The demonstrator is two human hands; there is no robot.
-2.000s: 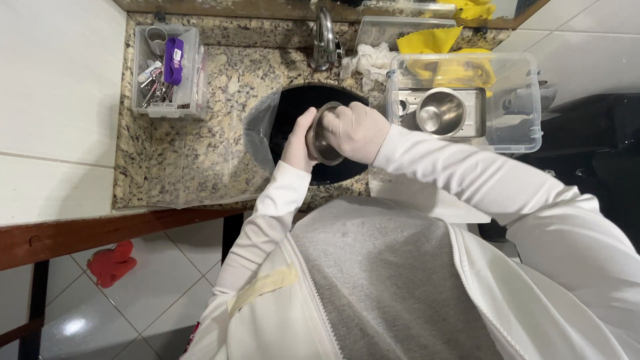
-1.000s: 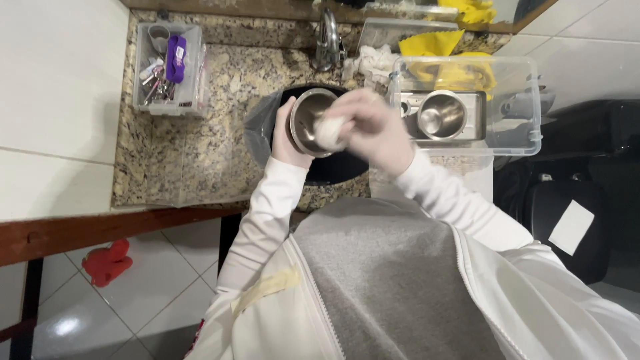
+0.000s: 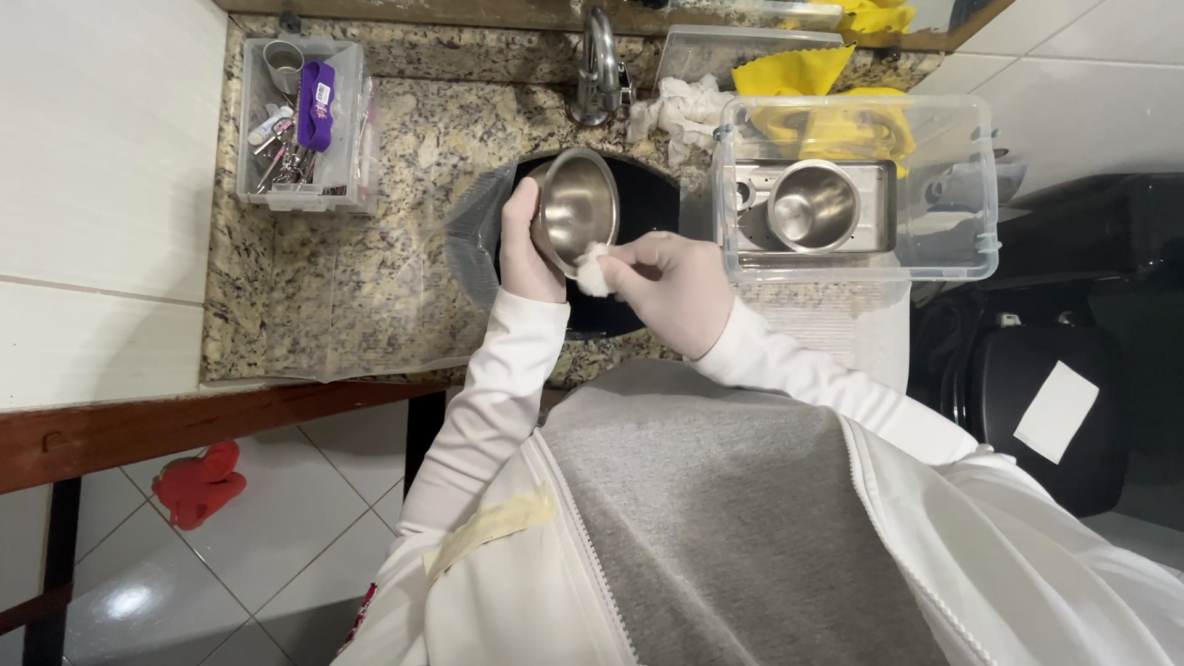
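Observation:
Over the black sink basin (image 3: 652, 199), my gloved left hand (image 3: 529, 248) holds a small stainless steel bowl (image 3: 581, 205) by its left side, tilted so that its inside faces me. Pinched between the thumb and fingers of my gloved right hand (image 3: 673, 282) is a white wad, cotton or gauze (image 3: 593, 268), which touches the bowl's lower rim. A second steel bowl (image 3: 814, 207) stands on a metal tray (image 3: 879, 205) inside a clear plastic box (image 3: 856, 273) to the right.
A chrome faucet (image 3: 599, 69) rises behind the basin, beside crumpled white paper (image 3: 689, 111). Yellow cloths (image 3: 795, 72) lie behind the clear box. At the left of the granite counter (image 3: 416, 231) stands a plastic bin (image 3: 356, 120) of metal tools. A black toilet lid (image 3: 1045, 416) is at right.
The bowl has been tipped toward me, and my right hand with the white wad has moved from over its inside down to its lower rim.

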